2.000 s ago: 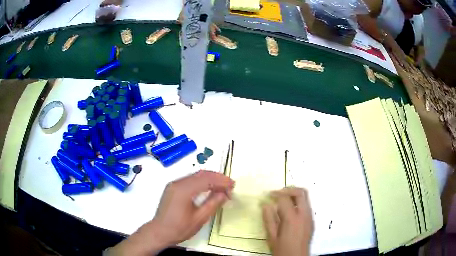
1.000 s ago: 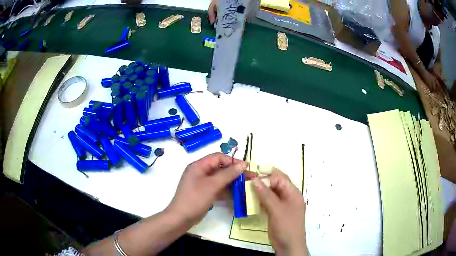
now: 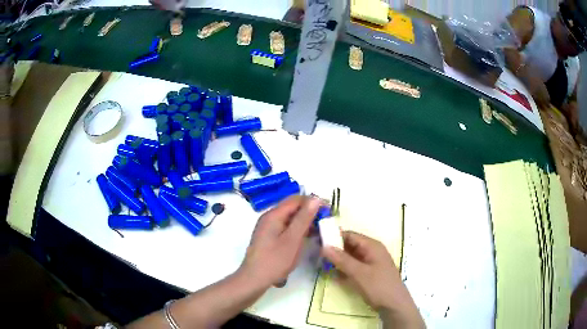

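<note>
A blue cylinder (image 3: 324,214) with a pale pad (image 3: 331,232) on its side is held upright between my hands. My left hand (image 3: 280,234) pinches its upper end. My right hand (image 3: 367,260) grips its lower right side, and the fingers hide part of it. The yellow sheet (image 3: 344,299) lies flat below my hands, partly covered by my right hand. A pile of blue cylinders (image 3: 183,144), some upright and some lying with thin wire leads, is left of my hands.
A tape roll (image 3: 103,121) lies left of the pile. Yellow sheets are stacked at the right (image 3: 524,244) and left (image 3: 55,141). A grey metal upright (image 3: 307,77) stands before the green conveyor (image 3: 437,106), which carries tan pieces. A person (image 3: 547,45) is at upper right.
The cylinder was not visible in the oldest frame, then hung from my left hand with a yellow strip beside it. Now both hands hold it, with the pad on its side. The view has shifted.
</note>
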